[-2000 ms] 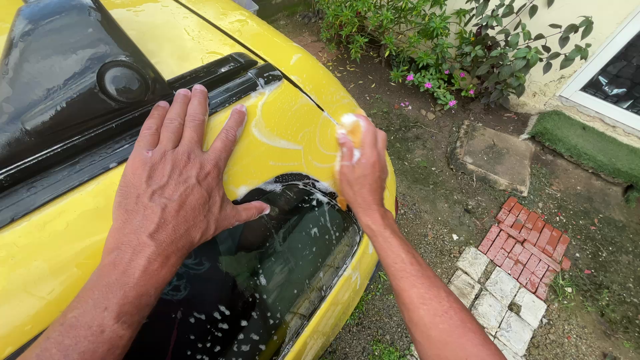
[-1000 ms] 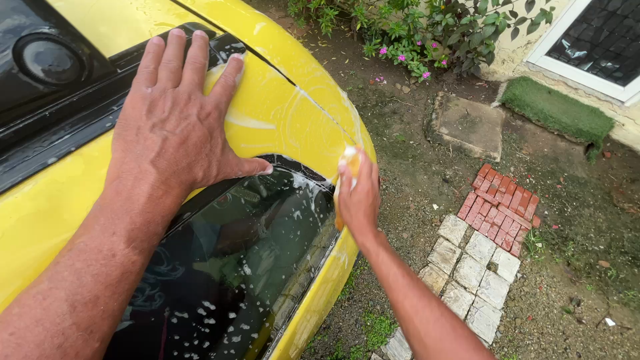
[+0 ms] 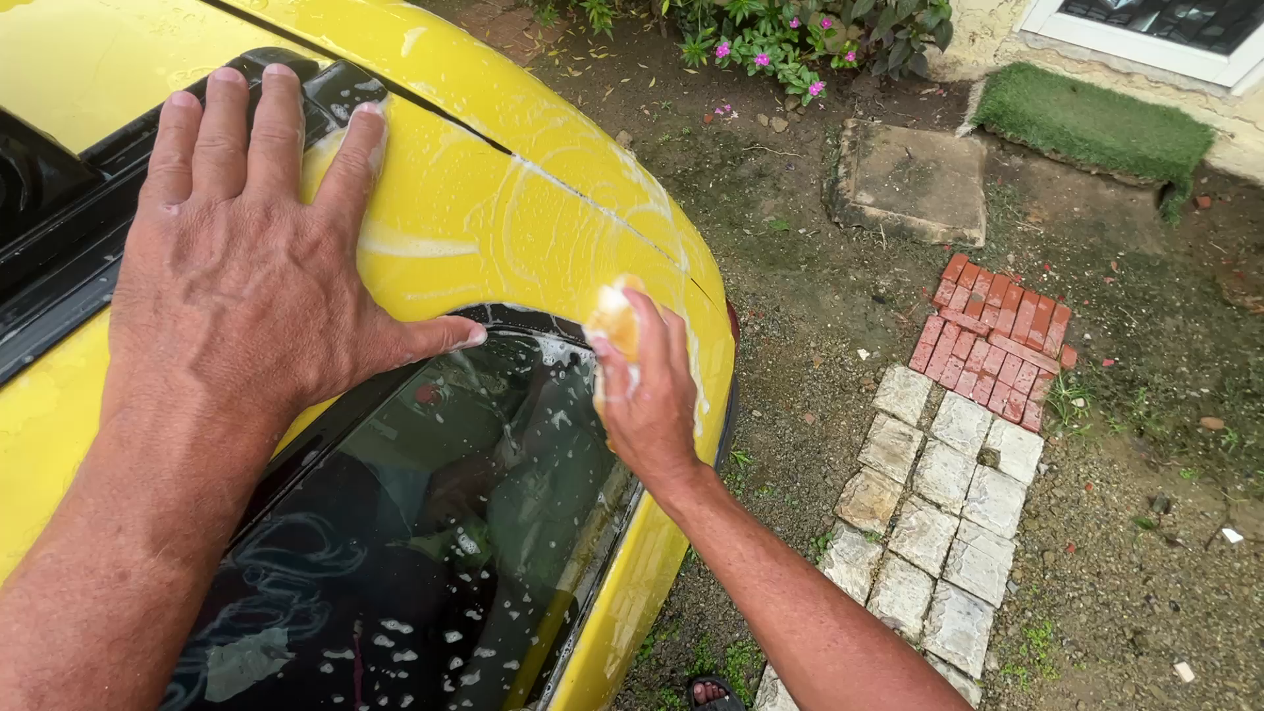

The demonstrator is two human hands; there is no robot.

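Observation:
My left hand (image 3: pixel 232 257) lies flat with fingers spread on the yellow car (image 3: pixel 444 197), its fingertips over the black trim (image 3: pixel 59 286) and its thumb at the top edge of the dark window (image 3: pixel 425 553). A soapy yellow sponge (image 3: pixel 616 318) is gripped in my right hand (image 3: pixel 647 395), at the window's upper right corner beside the yellow panel. White suds in curved streaks cover the panel around the seam. Drops and foam spot the glass. My right palm and the sponge's far side are hidden.
Right of the car are bare ground, red bricks (image 3: pixel 992 341), pale paving blocks (image 3: pixel 943 469) and a concrete slab (image 3: pixel 913 183). Green artificial turf (image 3: pixel 1091 123) covers a step by the wall. Flowering plants (image 3: pixel 780 39) grow at the top. A sandalled foot (image 3: pixel 713 691) shows below.
My right hand has moved the sponge from the yellow panel near the seam down to the window's corner. My left hand stays spread on the car. The view has shifted somewhat.

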